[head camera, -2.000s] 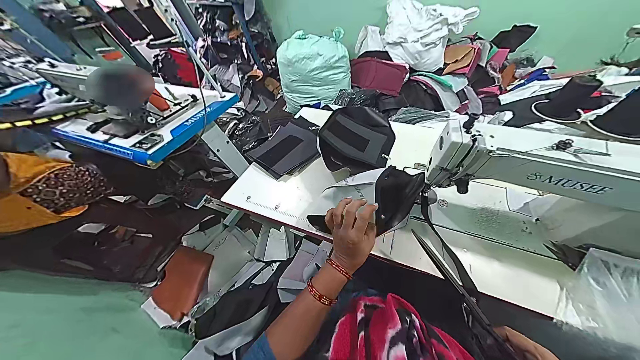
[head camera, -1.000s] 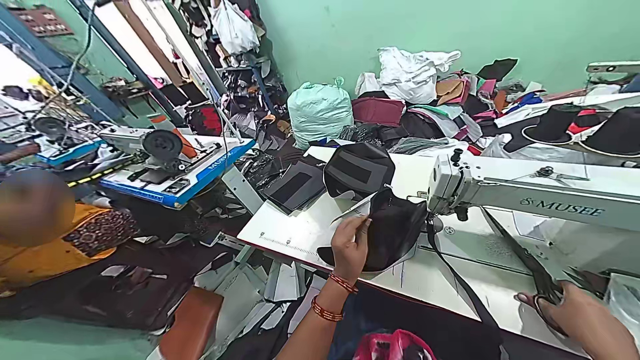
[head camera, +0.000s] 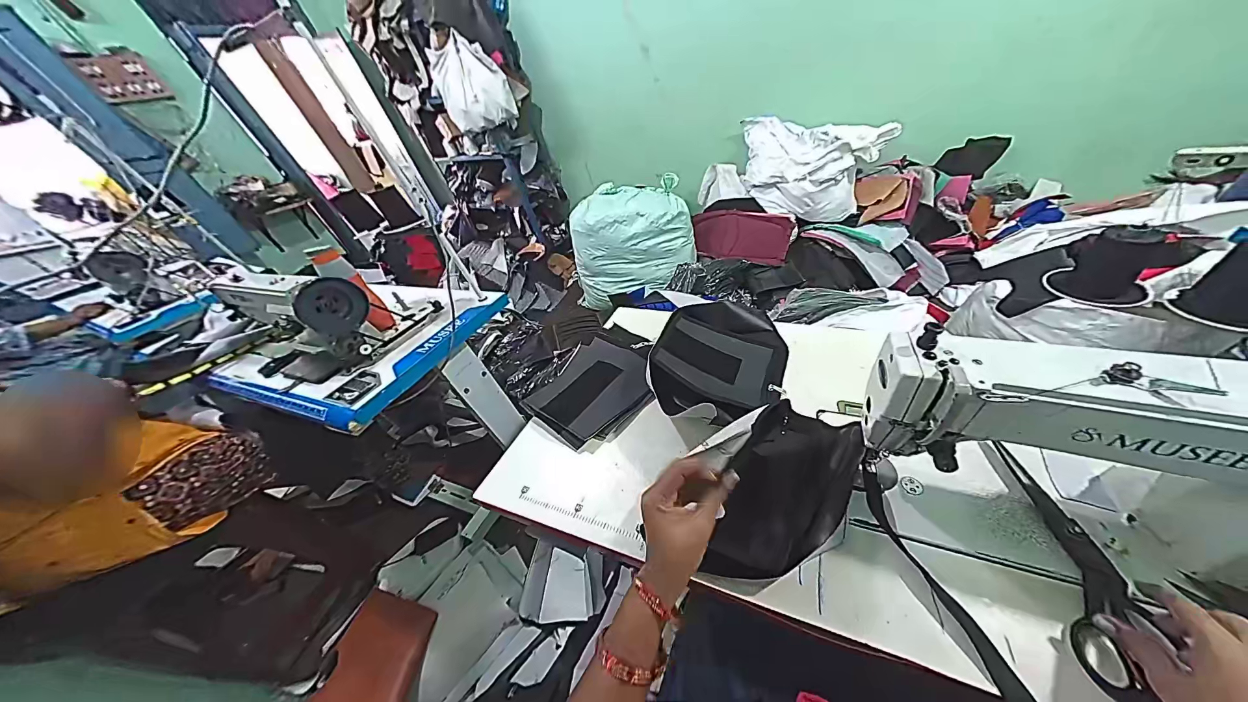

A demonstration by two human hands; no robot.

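Observation:
My left hand, with red bangles at the wrist, pinches the edge of a black fabric piece with a pale underside, which lies beside the head of a white Musee sewing machine. At the lower right, my right hand touches the handles of large black scissors, whose blades point toward the machine; how firmly it grips is unclear. A black strap runs from near the needle area to the table's front edge. Behind my left hand are a rounded black piece and stacked black panels.
The white sewing table has a ruler marking near its front edge. Fabric scraps and a tied pale green bag are heaped behind it. At left, a co-worker in orange is near another sewing machine. A brown seat stands below.
My right hand has come further into view and now is at the scissors' handles on the table. My left hand stays at the black piece, whose pale underside shows at the edge. The view has shifted.

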